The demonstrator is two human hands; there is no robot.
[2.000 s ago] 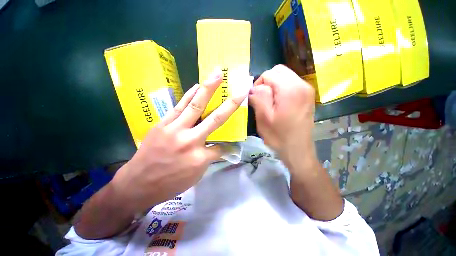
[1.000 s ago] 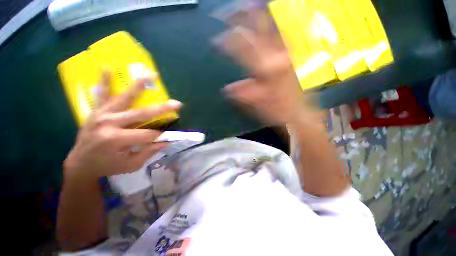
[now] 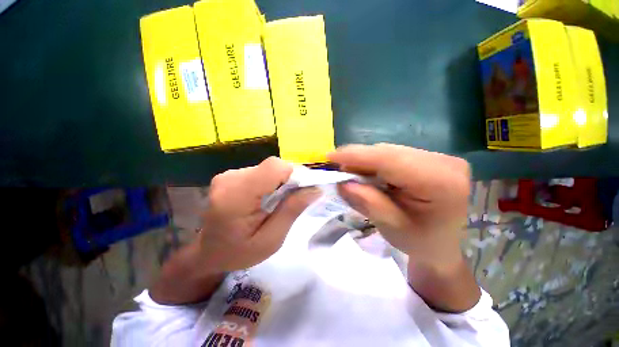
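Observation:
My left hand [image 3: 248, 210] and my right hand [image 3: 410, 203] meet at the bench's near edge. Both pinch a folded white label sheet [image 3: 313, 177] between them. Just beyond it stands a yellow carton [image 3: 301, 88], narrow side up, with lettering and no label showing. Touching it on the left are two yellow cartons with a pale label beside the lettering, the nearer one [image 3: 234, 68] and the leftmost one [image 3: 178, 81]. Whether a single label is peeled off cannot be told.
Yellow cartons [image 3: 558, 88] without labels stand at the right of the dark green bench [image 3: 400, 74], with another [image 3: 577, 8] at the top right edge. A blue stool [image 3: 119, 213] and a red stool [image 3: 556, 203] are below.
An unlabelled carton now stands beside the two at left, and fewer stand in the right group. My right hand has come back from the right boxes to my left hand at the sheet.

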